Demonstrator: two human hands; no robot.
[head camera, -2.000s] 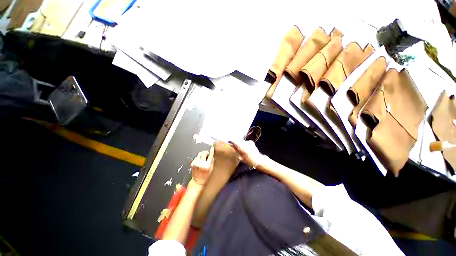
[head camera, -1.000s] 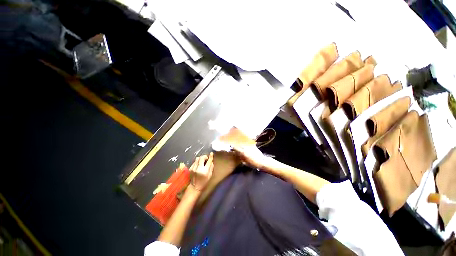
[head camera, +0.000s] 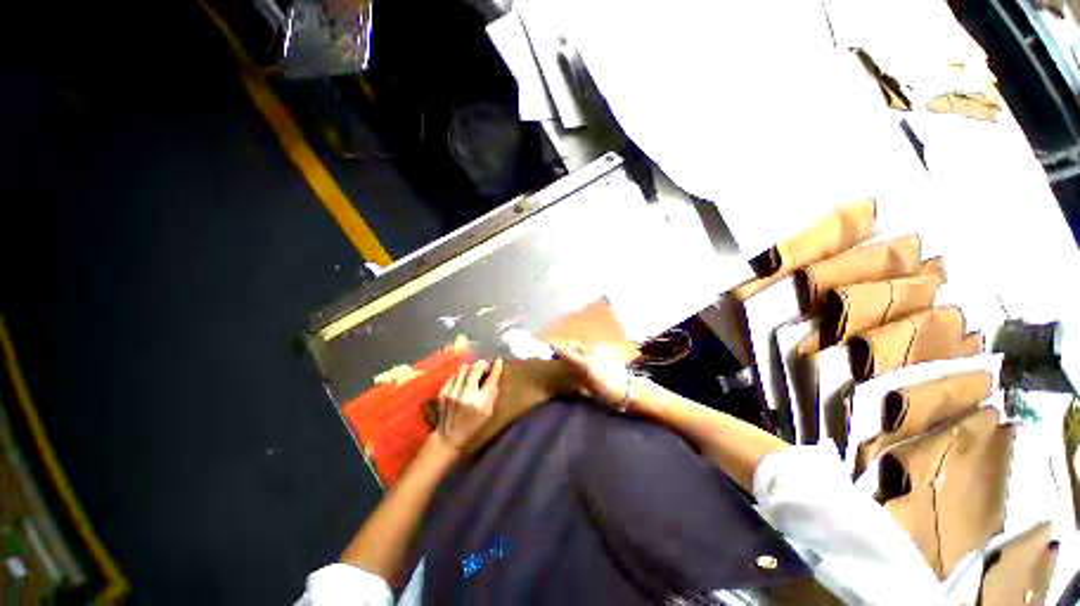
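Observation:
A tan-brown leather panel (head camera: 529, 391) lies across my lap and the near edge of the grey work board (head camera: 403, 318). One corner of it spreads flat on the board beyond my right hand. My left hand (head camera: 469, 405) rests on the panel's left part, fingers bent onto its edge. My right hand (head camera: 602, 373) holds the panel's right part, fingertips near a small white wad (head camera: 525, 343). The orange-red patch (head camera: 389, 426) lies on the board left of my left hand. Fine finger contact is blurred.
A metal edge bar (head camera: 474, 236) runs along the board's far side. White scraps lie on the board. To the right, folded brown panels (head camera: 974, 474) overlap in a row with white sheets on the long white table (head camera: 758, 107). A yellow floor line (head camera: 310, 166) passes left.
The view has turned, so the board appears rotated. My left hand has shifted along the panel towards the orange-red patch. A panel corner now shows flat on the board beyond my right hand.

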